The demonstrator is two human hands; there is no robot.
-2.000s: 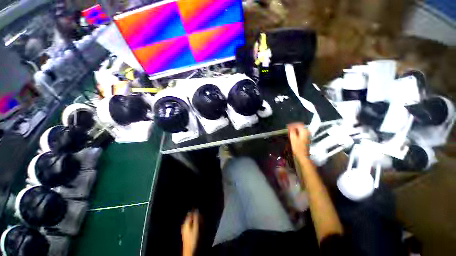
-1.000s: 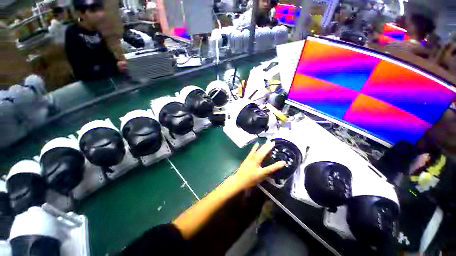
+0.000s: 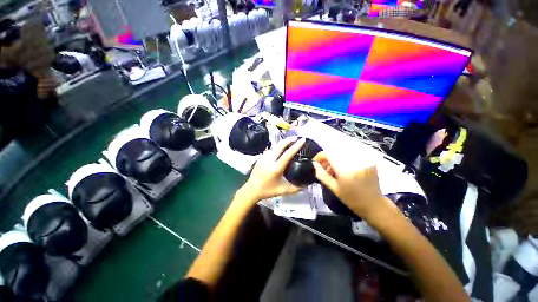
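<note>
A PTZ camera with a black ball and white housing stands at the near left corner of the dark side bench. My left hand is around the ball's left side, thumb below and fingers on top. My right hand is at the ball's right side, thumb and index finger together against it. Whether a small piece is between those fingertips is hidden. A second camera ball is partly covered by my right hand and forearm. Another camera stands to the right.
A camera stands left of my hands. A row of cameras lines the green bench. Behind are a monitor, cables and a black machine with a hanging white strip. A person stands at far left.
My left hand has moved from resting spread on the ball's front to holding its side. My right hand has come into view at the ball. The view has turned right.
</note>
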